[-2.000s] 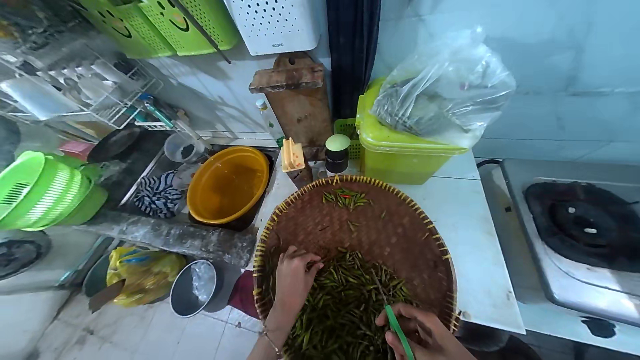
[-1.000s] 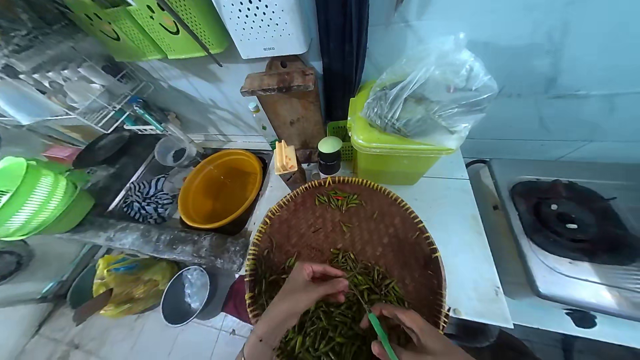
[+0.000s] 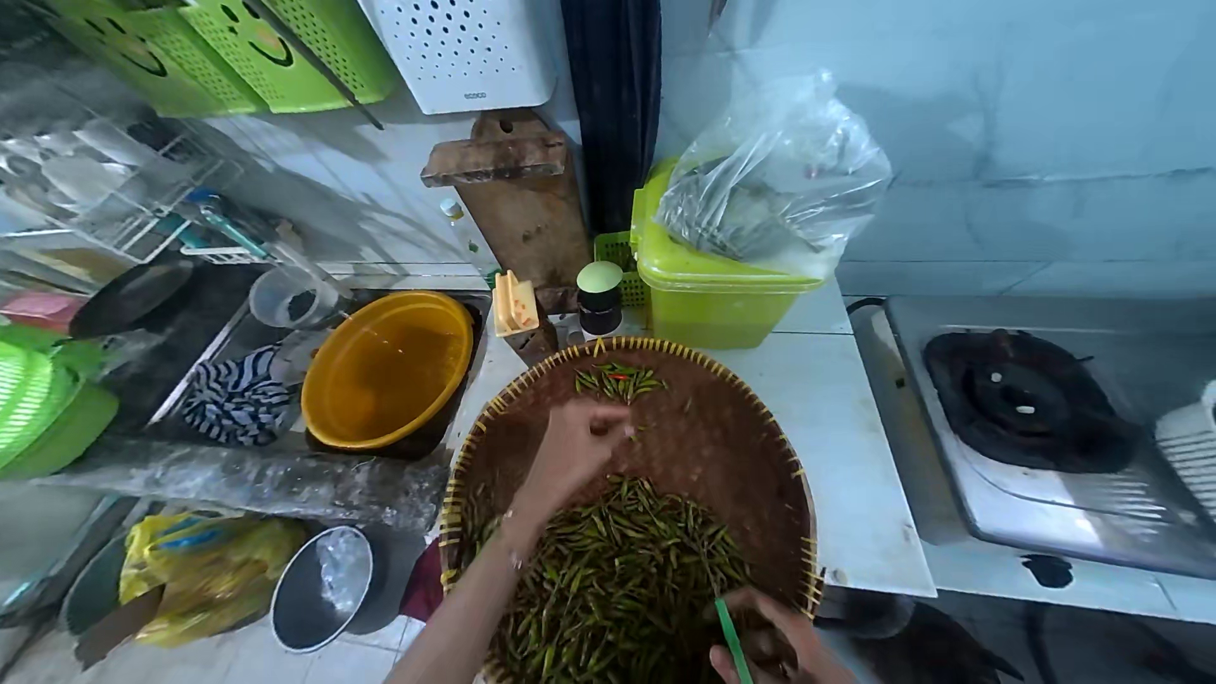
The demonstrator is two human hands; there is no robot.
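Note:
A round woven bamboo tray [image 3: 731,456] holds a large heap of green chili peppers [image 3: 608,579] in its near part. A small group of green chilies with a red one [image 3: 619,380] lies near its far rim. Over the bare weave, just short of that small group, is my left hand [image 3: 584,442], its fingers bent and close together; whether a chili is between them cannot be told. My right hand [image 3: 769,641], at the near right of the heap, grips a green-handled tool [image 3: 731,638], whose tip is hard to make out.
Behind the tray stand a lime-green lidded bin [image 3: 717,309] with a plastic bag on it, a dark jar [image 3: 599,309] and a wooden board [image 3: 532,218]. An orange basin [image 3: 389,370] is at the left, a gas stove [image 3: 1026,408] at the right, and a metal pot [image 3: 321,589] lower left.
My left hand has moved away from the heap and the tool, toward the tray's far side. My right hand stays at the near right with the green-handled tool.

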